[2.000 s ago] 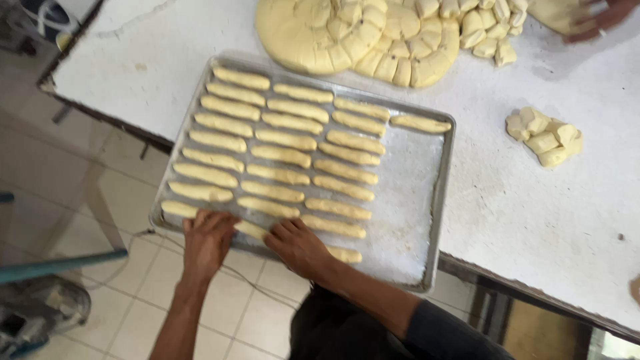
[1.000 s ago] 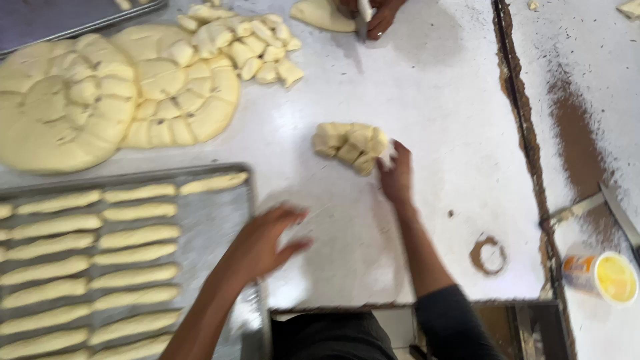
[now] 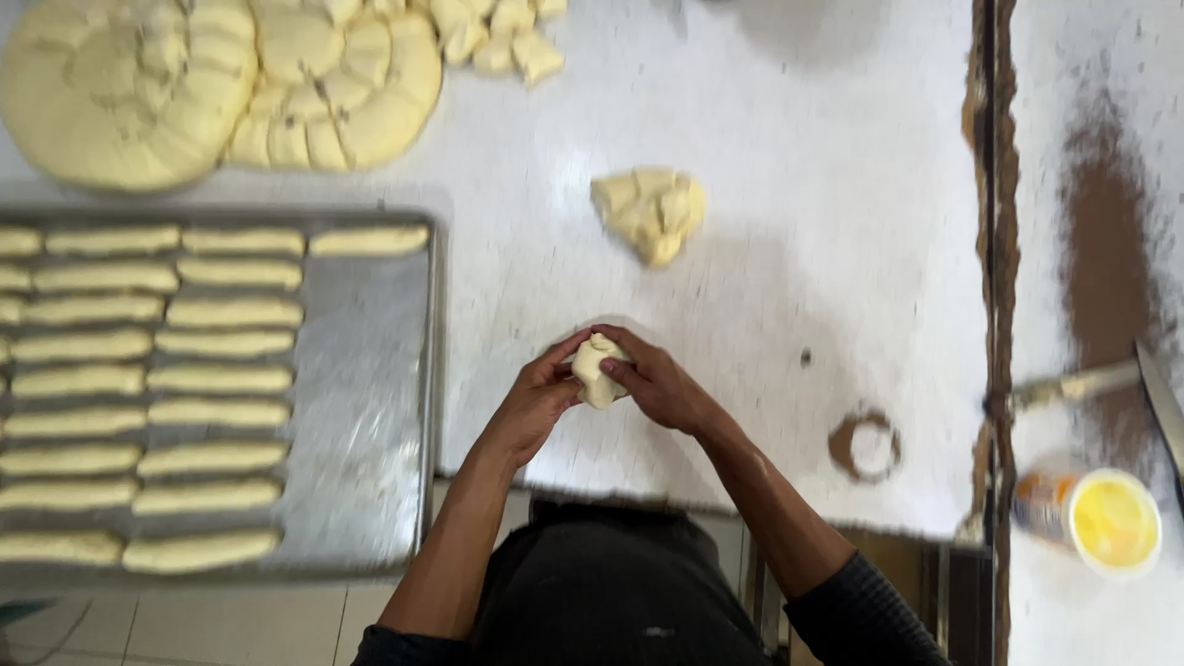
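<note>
A small piece of pale dough [image 3: 598, 372] is held between my two hands, just above the white tabletop near its front edge. My left hand [image 3: 544, 400] grips its left side and my right hand [image 3: 651, 377] wraps the right side, thumb on top. Beyond them lies a small heap of dough pieces [image 3: 650, 211]. To the left, a metal baking tray [image 3: 356, 416] bears rows of dough sticks [image 3: 219, 379]. Behind the tray rest a large round of dough [image 3: 129, 92] and a second one [image 3: 342, 97] scored with cuts, with loose cut pieces [image 3: 499, 37] beside it.
Past a gap with rough brown edges [image 3: 997, 277], another white surface holds a tub with yellow contents [image 3: 1115, 521], a blade [image 3: 1161, 398] and a smear of brown powder [image 3: 1105, 250]. A brown ring mark [image 3: 865, 446] stains the table at right.
My right hand has drawn back from the dough heap toward me, and both hands have come together around a dough piece. Two seconds ago both were at the tray. The view has shifted right.
</note>
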